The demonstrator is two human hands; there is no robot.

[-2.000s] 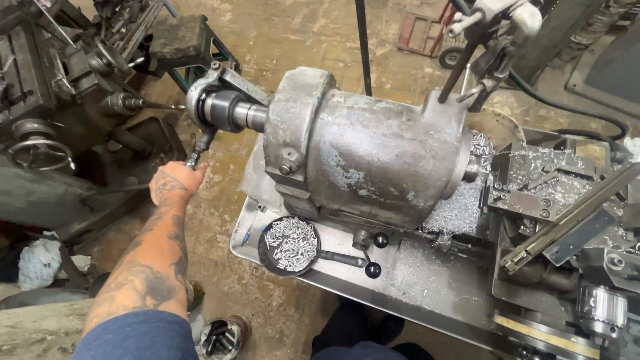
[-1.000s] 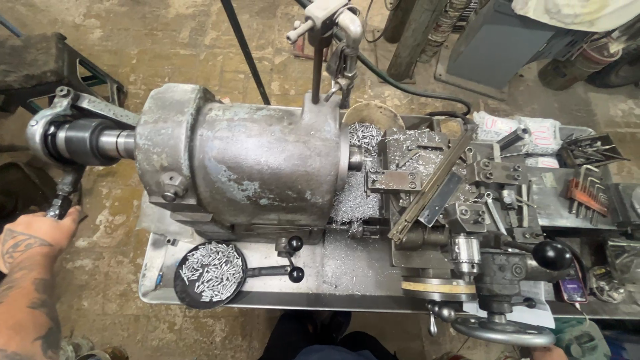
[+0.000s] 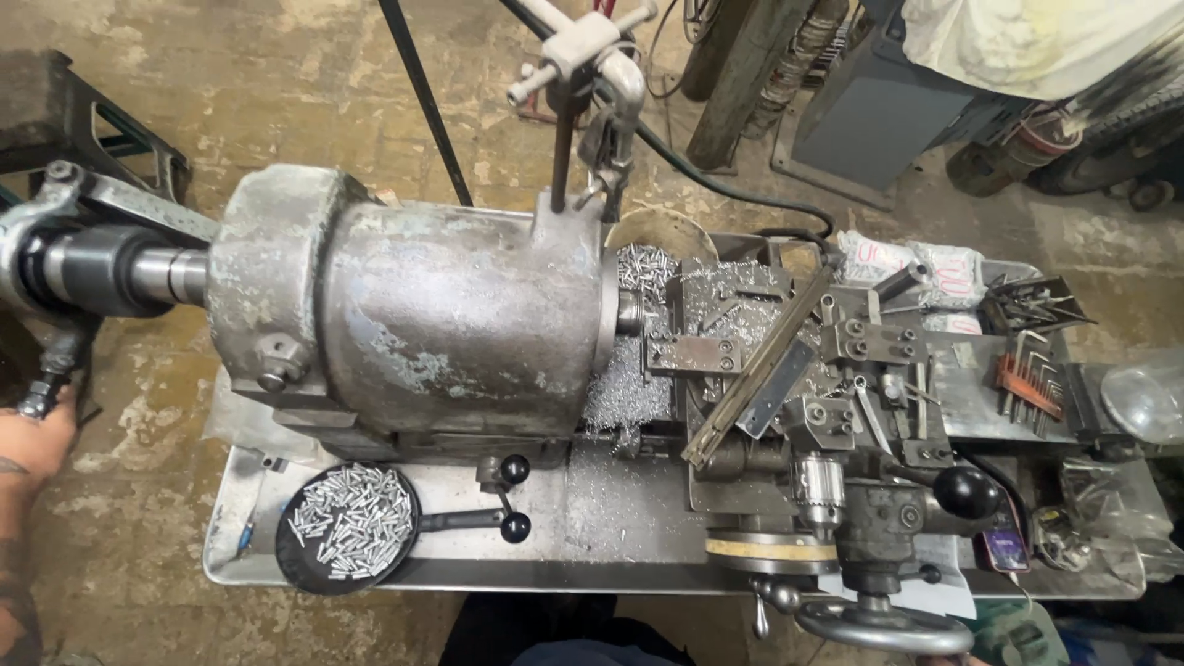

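At the far left, my left hand (image 3: pixel 42 444) grips the end of a metal lever (image 3: pixel 57 365) that hangs from the collar at the rear of the spindle. The lathe headstock (image 3: pixel 453 314), worn grey metal, fills the middle left. Only a sliver of my right hand (image 3: pixel 953 659) shows, at the bottom rim of the handwheel (image 3: pixel 883 634); its fingers are hidden. A black pan (image 3: pixel 287 546) in front of the headstock holds many small metal pins (image 3: pixel 356 518). Metal chips (image 3: pixel 629 388) lie beneath the spindle nose (image 3: pixel 631 312), beside the tool slide (image 3: pixel 698 356).
A drill chuck (image 3: pixel 820 490) and ball-ended levers (image 3: pixel 513 469) stand near the front edge of the metal tray (image 3: pixel 444 573). Hex keys in an orange holder (image 3: pixel 1029 387), plastic bags (image 3: pixel 948 268) and a phone (image 3: pixel 1005 550) are at the right. A coolant pipe (image 3: pixel 564 148) rises behind.
The view has swung right, bringing the tool slide and handwheel fully into sight. My left hand stays at the lever. A bit of my right hand now shows at the handwheel.
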